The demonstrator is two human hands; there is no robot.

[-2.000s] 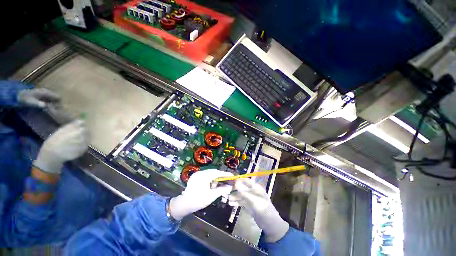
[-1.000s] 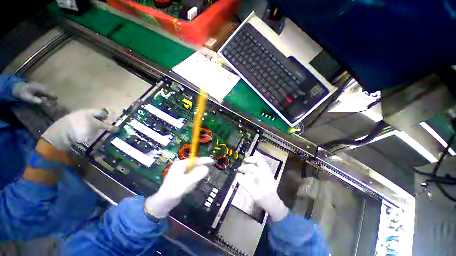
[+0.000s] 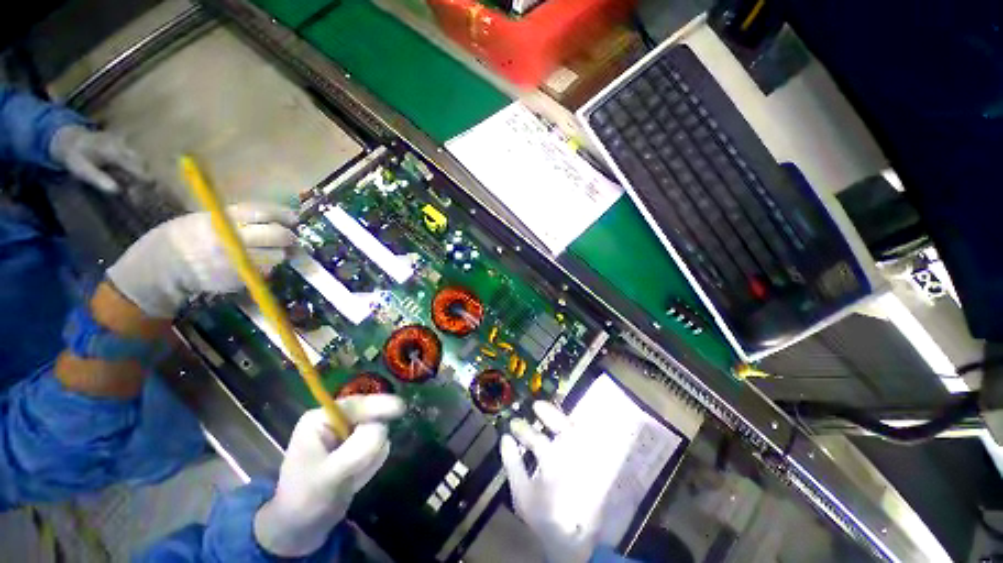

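Observation:
The green circuit board (image 3: 440, 280) lies on the conveyor in front of me, with copper-orange toroidal inductors (image 3: 412, 353) and silver-white bars (image 3: 368, 244). My left gloved hand (image 3: 324, 473) holds the yellow stick (image 3: 258, 291) near its lower end, over the board's near edge. The stick points up and to the left. My right gloved hand (image 3: 555, 473) is at the board's right edge, fingers spread, over the framed sheet (image 3: 632, 440). It holds nothing that I can see.
Another person's gloved hand (image 3: 204, 264) reaches over the board's left part, their other hand (image 3: 97, 157) farther left. Behind the rail (image 3: 484, 236) are a paper form (image 3: 533, 176), a black keyboard (image 3: 726, 198) and a red bin (image 3: 517, 44).
The stick has swung from upright to leaning left. The other person's near hand has moved right, onto the board. My right hand has shifted lower, and the view has come closer to the board.

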